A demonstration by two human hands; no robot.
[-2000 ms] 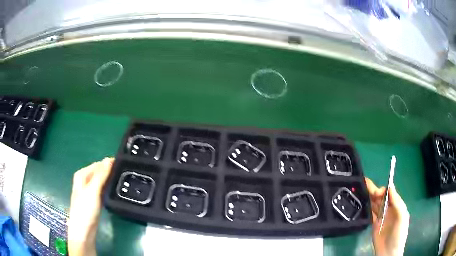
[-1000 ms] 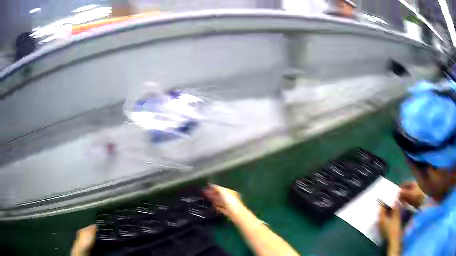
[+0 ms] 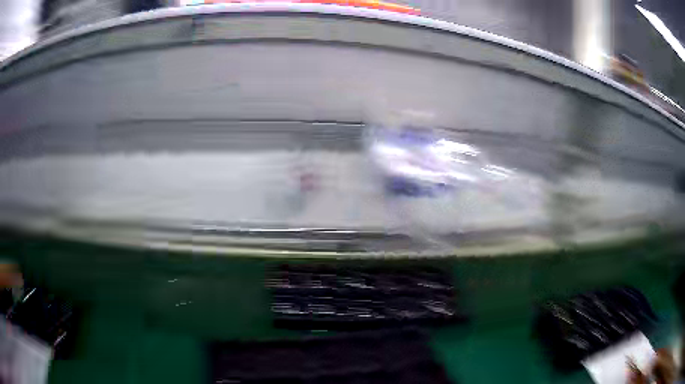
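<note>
The view is strongly blurred. A black foam tray (image 3: 364, 296) lies across the green bench at the lower middle, with bright streaks where watch housings seem to sit; single housings cannot be told apart. A second dark tray (image 3: 323, 360) lies nearer, cut off by the bottom edge; its contents cannot be made out. Neither of my hands shows in the picture.
The green bench (image 3: 481, 345) meets a pale rail and strip (image 3: 188, 187) beyond it. A crinkled clear bag with blue contents (image 3: 420, 165) lies on the strip. At right are another tray (image 3: 593, 322), white paper (image 3: 620, 360) and another person's hand (image 3: 662, 367).
The view has swung left, so the bag and right-hand tray appear shifted. My hands, seen earlier holding the filled tray, are gone from view. That tray lies beyond the nearer dark one.
</note>
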